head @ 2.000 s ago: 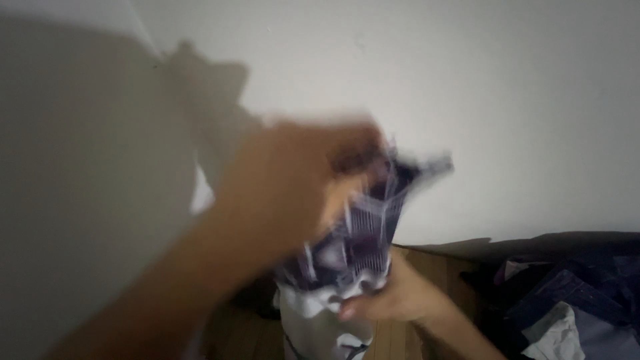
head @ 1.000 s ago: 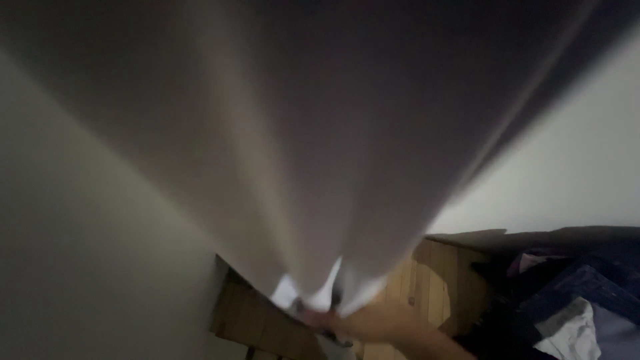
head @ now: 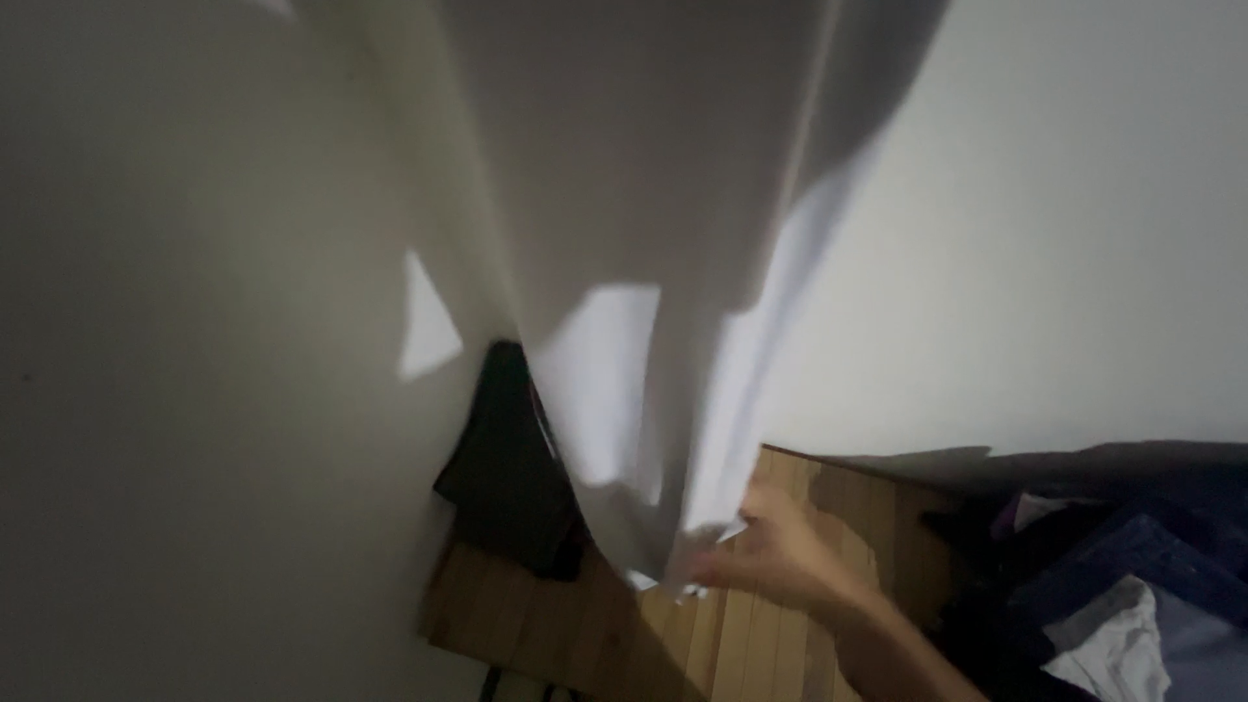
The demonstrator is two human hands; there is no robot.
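Note:
A long piece of white fabric [head: 624,195] hangs down the middle of the view, wide at the top and narrowing toward its lower end. Light and shadow fall across its folds. At that lower end my right hand [head: 770,546] pinches the cloth's edge between thumb and fingers, its forearm coming in from the bottom right. My left hand is out of view. What holds the fabric's top lies beyond the frame.
Dark folded cloth [head: 512,468] lies in the corner, behind the fabric's left edge. On the wooden floor [head: 741,643] at the right is a pile of dark and blue clothes [head: 1121,546] with a white garment [head: 1116,639] on it. Pale walls meet behind.
Two seconds ago both hands were at a patterned dark and white cloth, which no longer shows. My left hand has left the view. The white fabric now hangs long, and the dark cloth in the corner shows.

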